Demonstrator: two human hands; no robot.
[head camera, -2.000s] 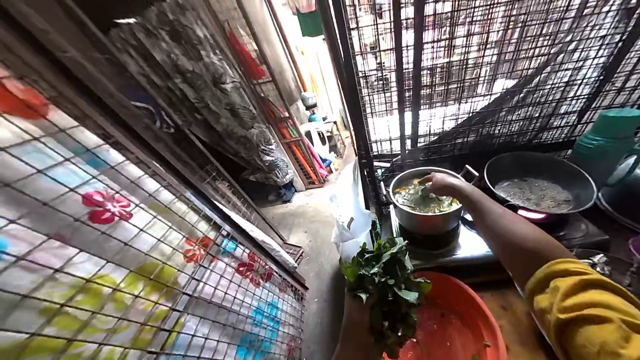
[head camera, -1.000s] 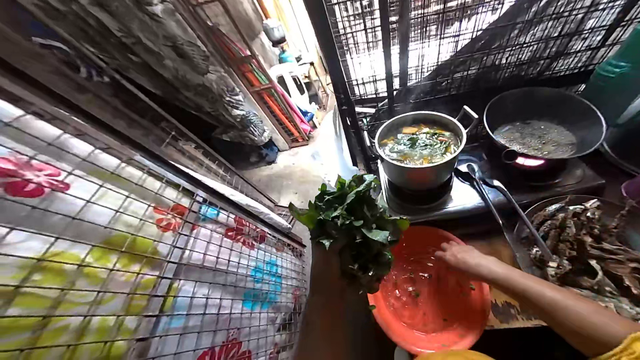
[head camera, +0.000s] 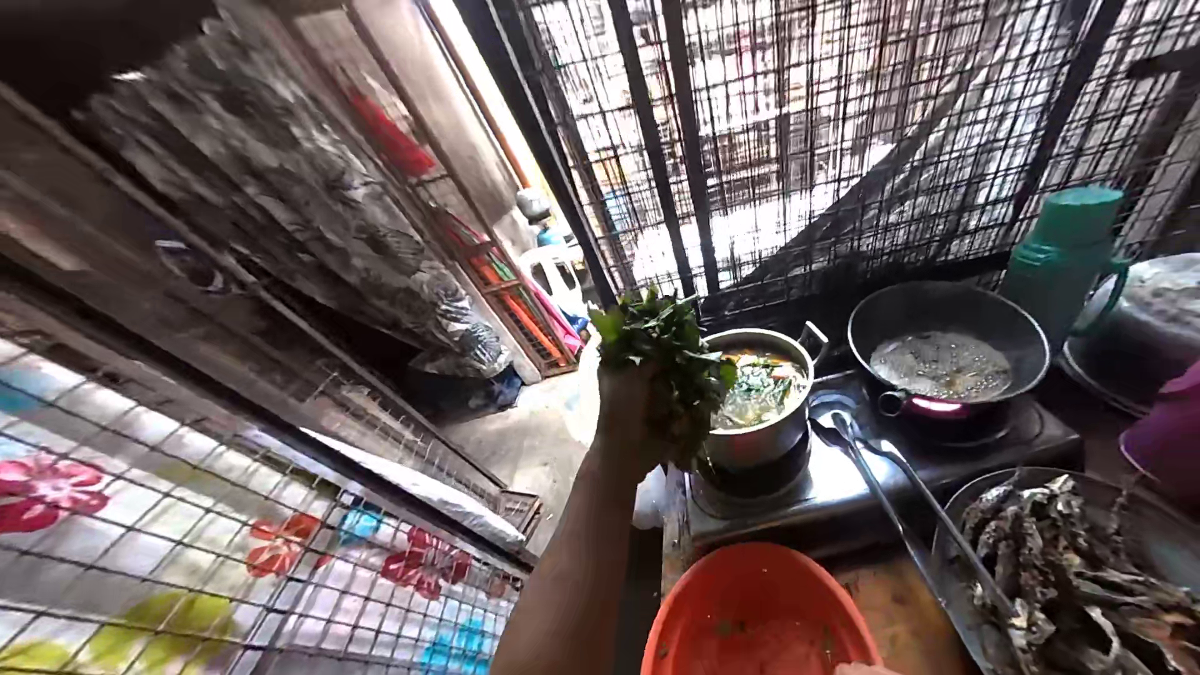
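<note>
My left hand grips a bunch of green leaves, raised beside the left rim of a metal pot. Part of the pot's rim is hidden behind the leaves. The pot stands on the left burner of a gas stove and holds broth with greens and orange pieces. Only a bit of my right hand shows at the bottom edge, by the rim of an orange plastic basin; its fingers cannot be made out. Small leaf bits lie in the basin.
A wok with bubbling liquid sits over the lit right burner. Metal tongs lean from the stove toward a tray of dried fish. A green thermos jug stands behind, with a purple container at right. Wire mesh rises behind the stove.
My left hand has lifted the leaves from beside the basin up to the pot. My right hand was over the pot, then inside the basin, and is now at the bottom edge.
</note>
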